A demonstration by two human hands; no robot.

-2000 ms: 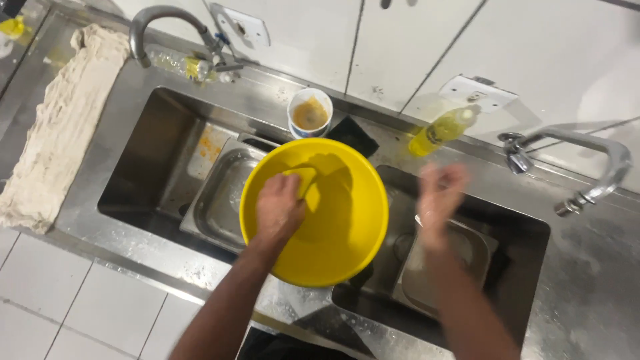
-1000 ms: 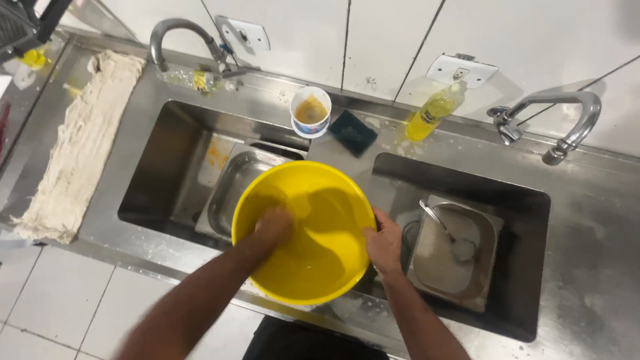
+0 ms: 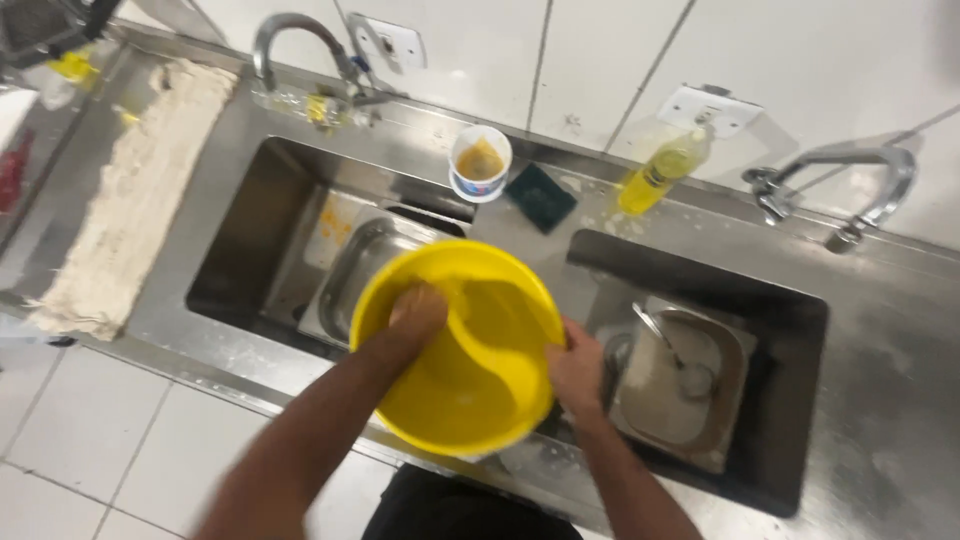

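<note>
A yellow plastic basin (image 3: 480, 405) is tilted over the divider between two steel sinks, its open side up. Inside it, against the left part of the inner wall, is my left hand (image 3: 418, 307); the arm and blur hide its fingertips, and I cannot tell what it holds. My right hand (image 3: 577, 367) grips the basin's right rim. Behind the basin stand a white tub (image 3: 480, 163) with brownish contents, a dark green scouring pad (image 3: 540, 198) lying flat, and a clear bottle of yellow liquid (image 3: 664, 172).
The left sink holds a steel pan (image 3: 341, 300). In the right sink sits a steel pan of cloudy liquid (image 3: 667, 382) with a ladle (image 3: 696, 379). Curved faucets (image 3: 300, 22) (image 3: 862, 156) rise behind both sinks. A whitish cloth (image 3: 139, 195) lies on the left counter.
My right hand, off the basin above the right sink two seconds ago, has moved to the basin's right rim and grips it. My left hand has stayed inside the basin.
</note>
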